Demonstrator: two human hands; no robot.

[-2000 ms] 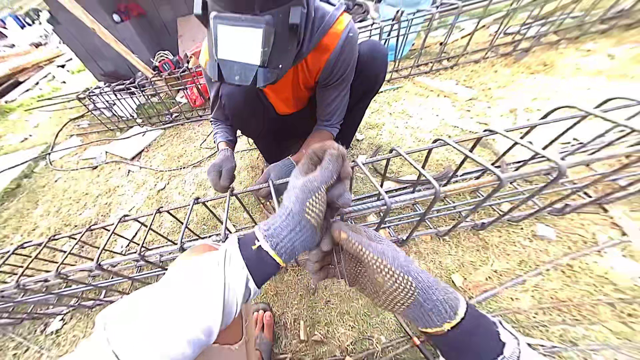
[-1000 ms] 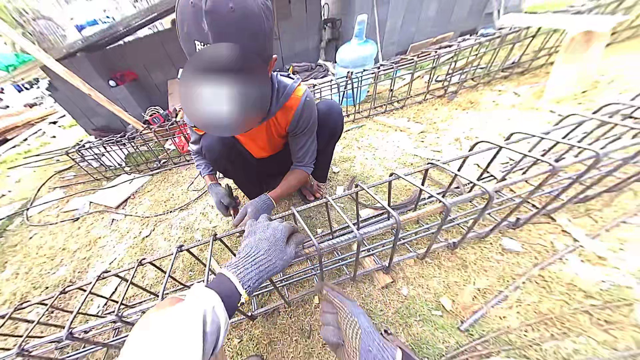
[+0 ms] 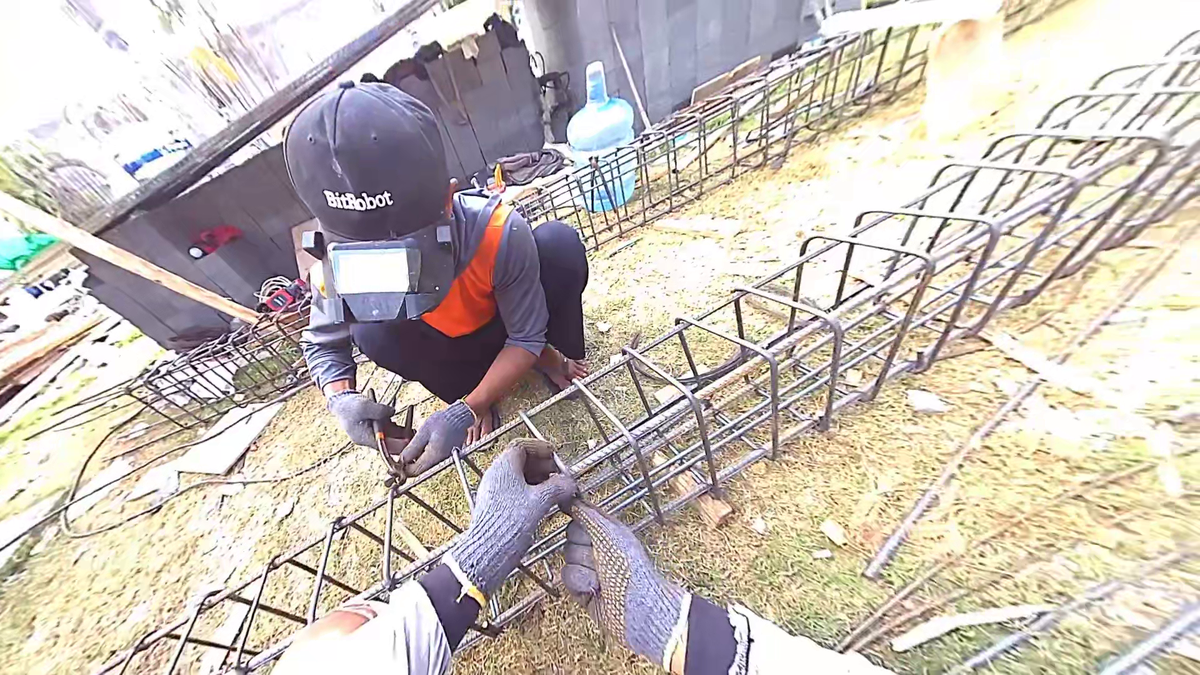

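My left hand [image 3: 511, 506], in a grey knit glove, has its fingers curled over the near part of a long rebar cage [image 3: 698, 412] with square stirrups. My right hand [image 3: 614, 581], in a dotted grey glove, is close beside it, fingertips near the left ones; whether either holds tie wire is too small to tell. Across the cage a crouching person in a dark cap and orange-grey shirt grips pliers [image 3: 384, 448] with one gloved hand at the far top bar; the other gloved hand [image 3: 439, 437] touches the same spot.
A second rebar cage [image 3: 689, 155] runs behind the person, with a blue water jug [image 3: 601, 131] beside it. Loose rebar [image 3: 947, 478] lies at the right. A wood piece [image 3: 703, 497] lies under the cage, and a cable [image 3: 169, 502] crosses the grass at left.
My hands were apart a second ago and are now close together at the cage. The person's pliers are now at the far top bar. The view has shifted.
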